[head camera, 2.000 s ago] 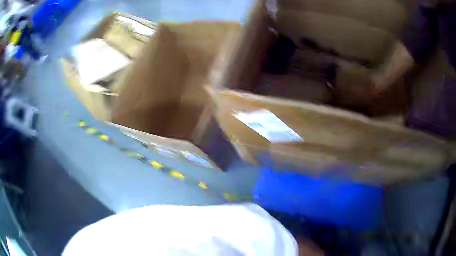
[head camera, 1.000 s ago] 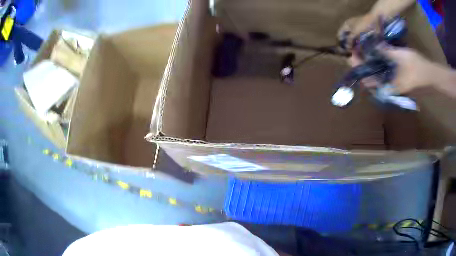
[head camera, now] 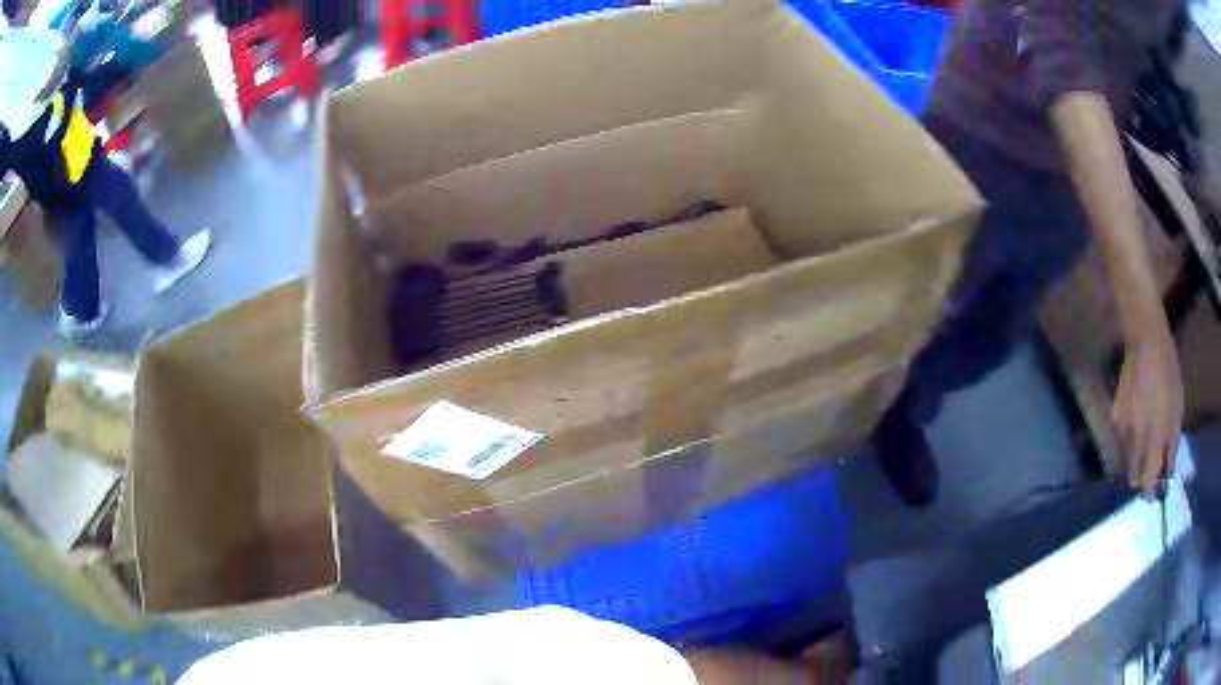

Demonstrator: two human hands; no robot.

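Observation:
A large open brown carton (head camera: 643,402) stands nearest in front of me, a white label on its near side. Inside it, thin dark rods with thick black ends (head camera: 489,305) lie side by side at the left, beside a brown cardboard piece (head camera: 670,268). My left arm in a white sleeve crosses the bottom edge. My left hand (head camera: 820,658) shows blurred and cut off there; whether it holds anything is hidden. My right hand is out of the picture.
The carton sits over a blue crate (head camera: 696,555). A smaller open carton (head camera: 234,482) stands left. Another person (head camera: 1004,201) stands right, one hand at a white-topped surface (head camera: 1085,575). Someone (head camera: 80,174) is far left.
The view has swung, bringing the whole large carton and the standing person into view. Two hands holding dark rods over the carton are gone from there. Rods now lie at its left.

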